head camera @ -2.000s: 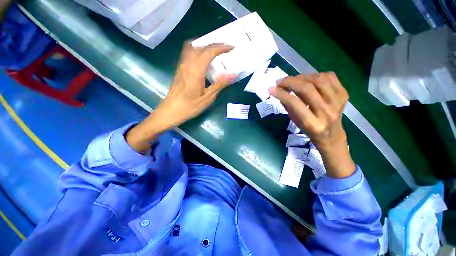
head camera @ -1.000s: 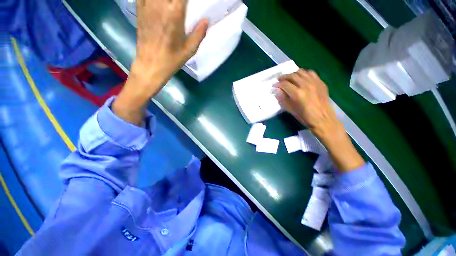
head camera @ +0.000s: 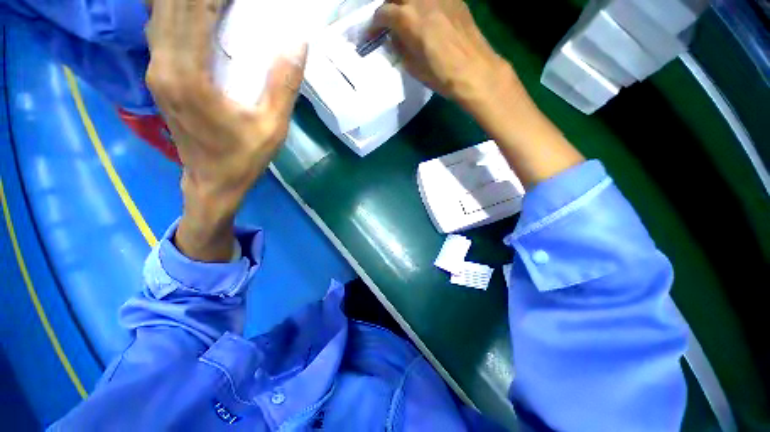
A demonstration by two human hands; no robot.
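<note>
Several white boxes (head camera: pixel 365 105) are grouped on the green bench at the top. My left hand (head camera: pixel 221 114) has its thumb and fingers around a white box (head camera: pixel 263 38) at their left side. My right hand (head camera: pixel 435 42) reaches to the top of the group, fingertips at a dark gap or mark; whether they grip anything is unclear. A single white box (head camera: pixel 473 187) lies on the bench below my right forearm. Two printed slips (head camera: pixel 471 275) lie touching just below it. My right sleeve hides the bench to the right of them.
A row of white boxes (head camera: pixel 620 51) stands across the bench at the upper right. The bench's near edge (head camera: pixel 338 245) runs diagonally past my body. A red stool (head camera: pixel 150 133) and a blue sleeve of another person (head camera: pixel 93 17) are at the upper left.
My right hand has left the single box and moved up and left to the grouped boxes. My left hand has moved slightly left and down. The view has shifted, and my sleeve now covers the slip pile.
</note>
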